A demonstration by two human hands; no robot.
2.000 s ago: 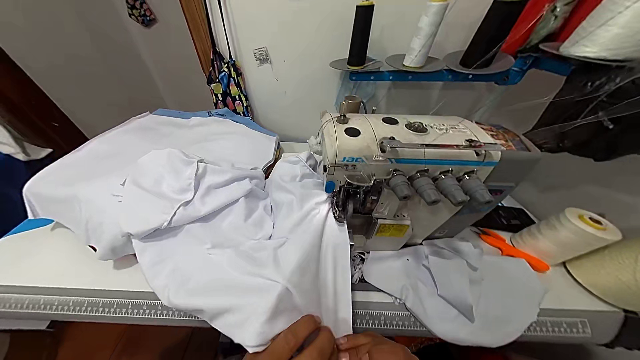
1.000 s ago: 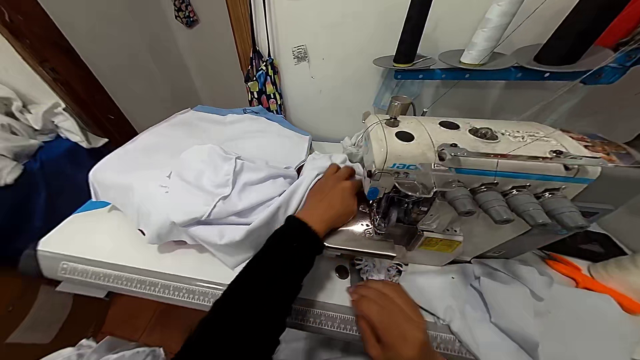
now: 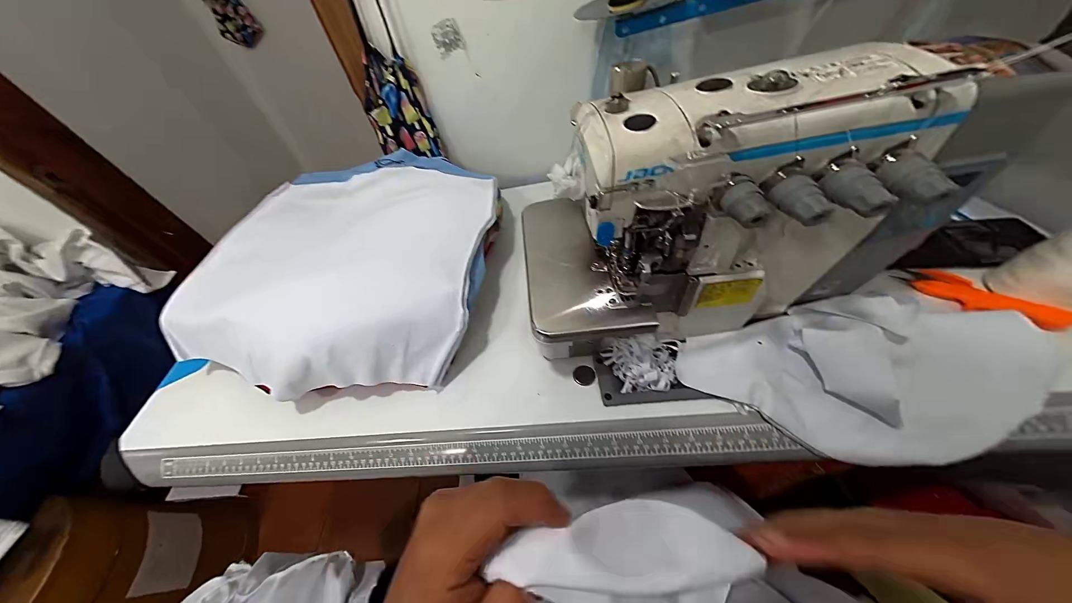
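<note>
Below the table's front edge, my left hand (image 3: pixel 477 540) grips the left end of a folded white fabric piece (image 3: pixel 632 548). My right hand (image 3: pixel 888 544), blurred, has its fingertips at the right end of that piece; whether they pinch it cannot be told. Beyond both hands stands a white Jack overlock sewing machine (image 3: pixel 779 126) with a metal work plate (image 3: pixel 578 285). Thread and fabric trimmings (image 3: pixel 643 362) lie bunched below its plate. To the left on the table rests a stack of white fabric pieces (image 3: pixel 335 276) with blue edges.
White fabric pieces (image 3: pixel 921 377) lie right of the machine, near orange-handled scissors (image 3: pixel 988 297) and a thread cone (image 3: pixel 1038 268). A ruler strip (image 3: pixel 469 452) runs along the table's front edge. White and blue cloth (image 3: pixel 92 360) is heaped at far left.
The loose white fabric that lay over the stack and by the machine is gone from the table. Both hands have moved from the machine to below the table edge, where they are at a white piece.
</note>
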